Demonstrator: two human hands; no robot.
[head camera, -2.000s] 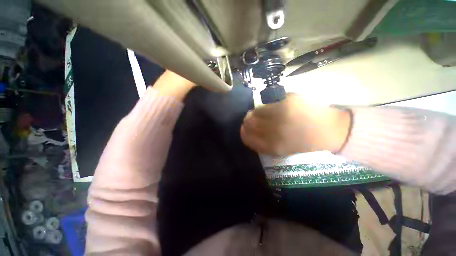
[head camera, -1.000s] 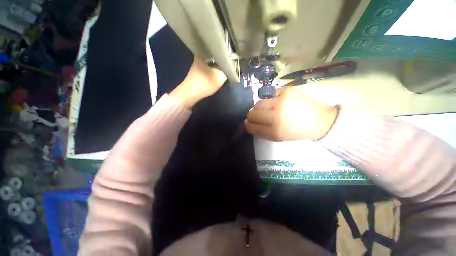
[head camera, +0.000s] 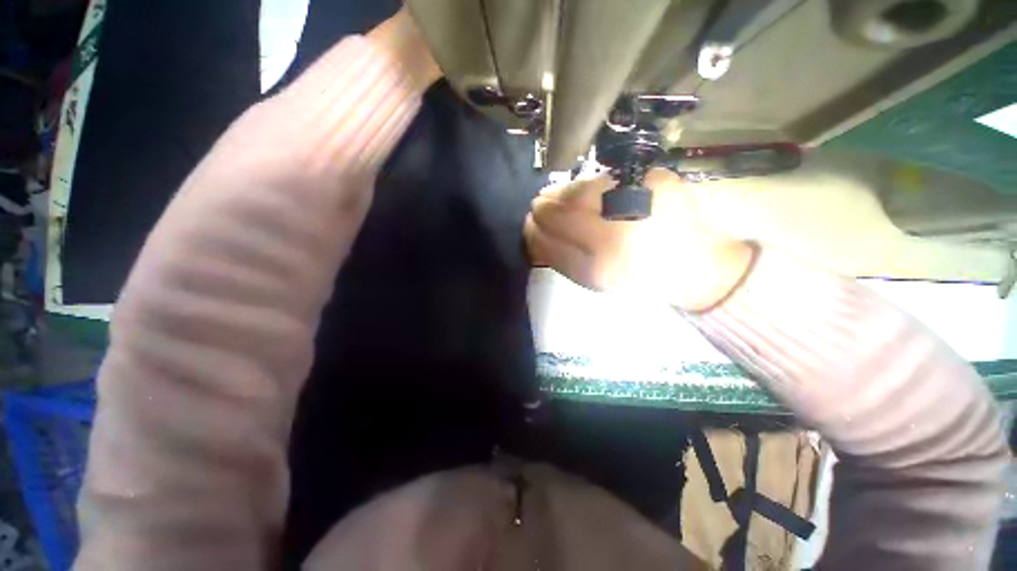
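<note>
The black cloth panel (head camera: 424, 301) runs from the sewing machine (head camera: 535, 56) down over the lap. My right hand (head camera: 636, 240) is at the cloth's right edge, just below the needle area, fingers curled and pinching the edge; glare washes out much of it. The dark ridged knob (head camera: 627, 201) stands in front of it. My left hand (head camera: 404, 50) is on the cloth at upper left; the machine head hides its fingers. The presser foot area (head camera: 563, 175) is small and partly hidden.
A tool with red and dark handles, possibly snips (head camera: 747, 158), lies on the machine bed. Another black panel (head camera: 156, 167) lies at left. The table edge (head camera: 669, 385) is green. A blue crate (head camera: 45, 468) is at lower left, a tan piece with black strips (head camera: 742, 491) below right.
My left hand and forearm have moved up and farther forward, the hand now mostly behind the machine head. My right hand stays at the cloth edge near the needle. The view has shifted.
</note>
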